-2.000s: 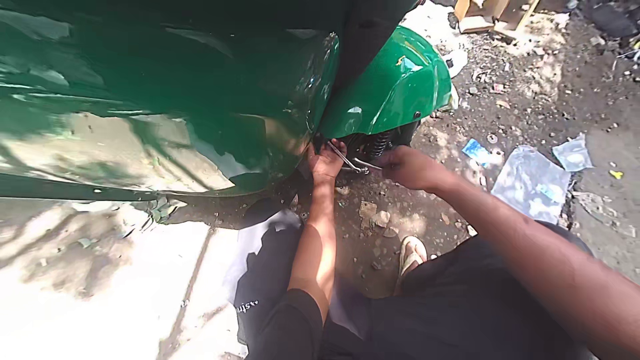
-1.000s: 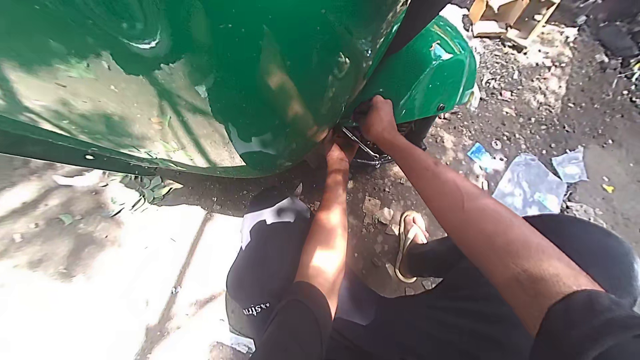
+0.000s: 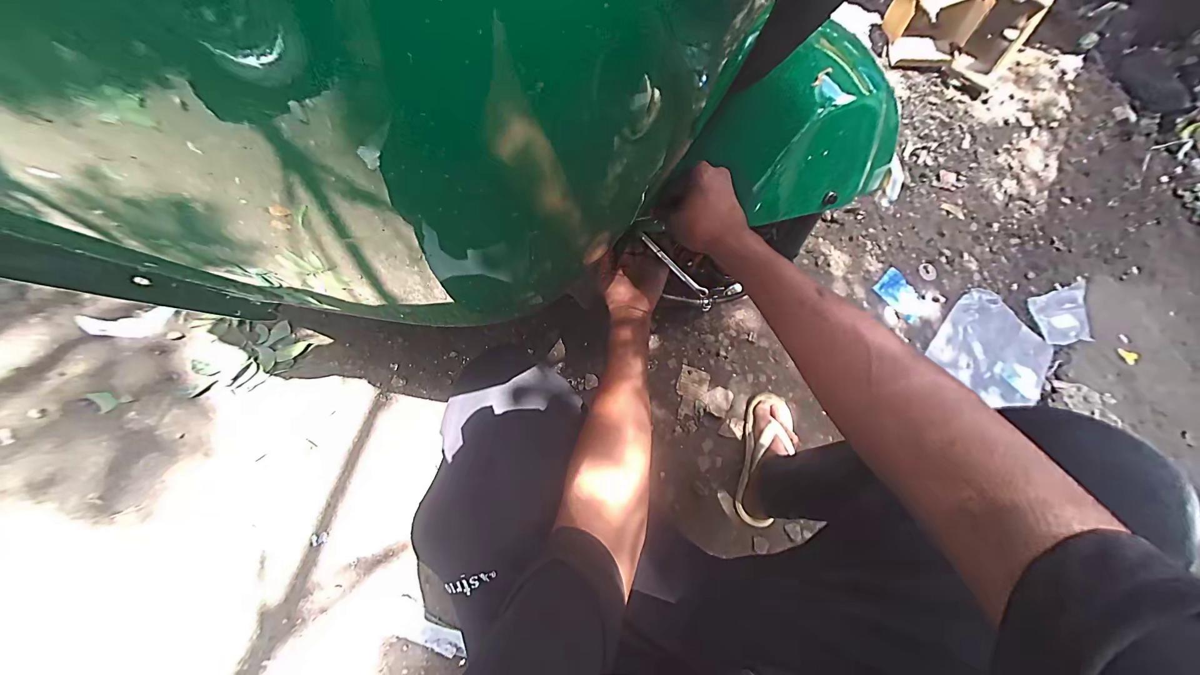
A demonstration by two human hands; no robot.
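My left hand (image 3: 633,281) reaches under the lower edge of a green painted body panel (image 3: 562,141); its fingers are partly hidden in shade. Just up and to the right, my right hand (image 3: 705,208) is curled beside the gap between this panel and a green wheel fender (image 3: 806,131). What the right hand's fingers touch is hidden. A thin metal rod or tool (image 3: 675,267) slants between the hands, its lower end near a curved metal part (image 3: 722,292). Whether either hand grips it cannot be told. Part of a dark tyre (image 3: 797,234) shows below the fender.
My sandalled foot (image 3: 771,441) rests on stony dirt below the hands. Clear plastic sheets (image 3: 992,347) and a blue-and-white wrapper (image 3: 898,292) lie to the right. A broken wooden box (image 3: 966,33) is at the top right. Green leaves (image 3: 253,352) lie under the panel's edge.
My right hand has moved up and left, from the outer end of the metal tool to the gap beside the fender. My left hand stays low under the panel. The view has shifted slightly.
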